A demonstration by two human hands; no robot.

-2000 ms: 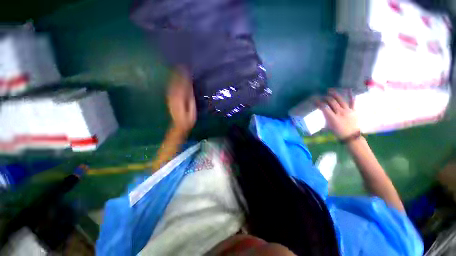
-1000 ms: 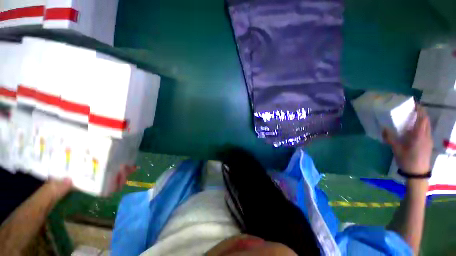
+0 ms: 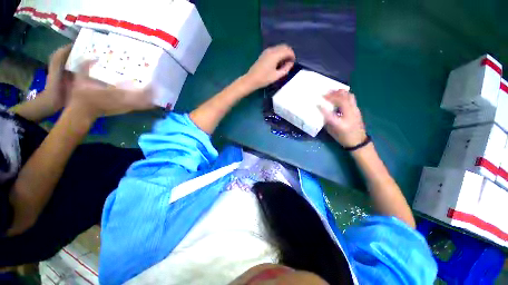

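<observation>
A white box (image 3: pixel 305 97) lies tilted over the lower part of the dark mailers (image 3: pixel 309 33), which lie flat in front of me. My right hand (image 3: pixel 345 118) grips the box at its right side, with the thumb and fingers on its top and edge. My left hand (image 3: pixel 274 65) is just above the box's upper left corner, over the left edge of the mailers. Its fingers are curled, and whether they pinch a mailer cannot be told. The mailers' glossy near edges show below the box.
At the left another person's hands (image 3: pixel 92 94) hold a white box (image 3: pixel 128 61) against a row of red-banded boxes (image 3: pixel 139 22). More white boxes (image 3: pixel 473 189) are stacked at the right table edge. A blue plastic object (image 3: pixel 468 259) is below them.
My right hand has brought the box from the right onto the mailers. My left hand now shows beside it. The other person's hands and boxes at the left have moved up in view.
</observation>
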